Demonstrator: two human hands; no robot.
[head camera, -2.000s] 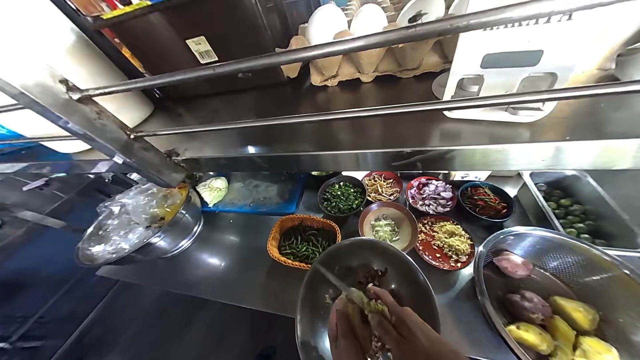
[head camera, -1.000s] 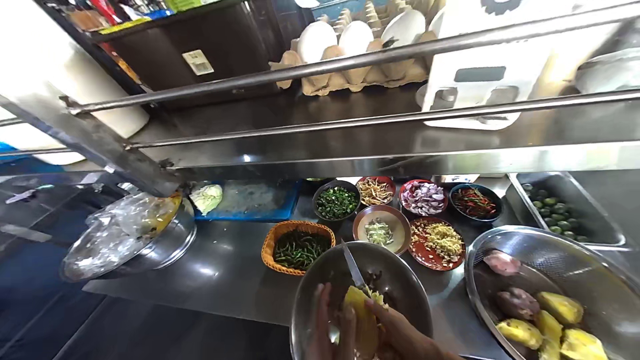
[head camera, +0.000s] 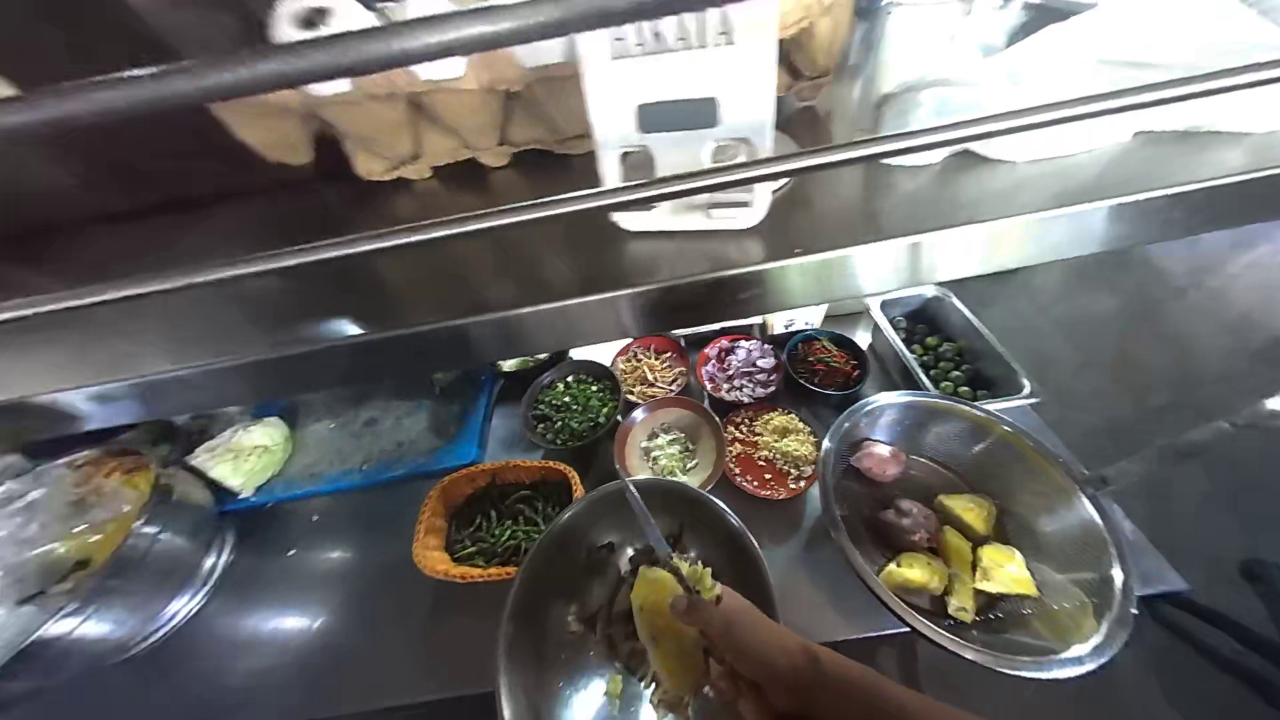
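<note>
From the lower right my right hand (head camera: 750, 640) reaches over a steel bowl (head camera: 530, 620), its fingers closed on a peeled yellow piece of produce (head camera: 660, 625). A knife (head camera: 648, 515) lies against the piece's top, blade pointing up and left; its handle is hidden at the hand. Pale shavings (head camera: 700, 578) cling beside the blade, and dark peelings (head camera: 605, 600) lie in the bowl. My left hand is out of view. To the right, a perforated steel colander (head camera: 1000, 410) holds yellow pieces (head camera: 1005, 570) and purple-skinned produce (head camera: 880, 460).
Behind the bowl stand an orange basket of green chillies (head camera: 430, 530) and dishes of chopped greens (head camera: 573, 408), purple slices (head camera: 740, 370), red chillies (head camera: 825, 362) and minced yellow bits (head camera: 775, 445). A blue tray (head camera: 380, 470) lies left. A metal shelf (head camera: 700, 300) overhangs the counter.
My left hand, at the yellow piece in the earlier frames, has left the view. My right hand remains at the piece over the bowl. The view has shifted.
</note>
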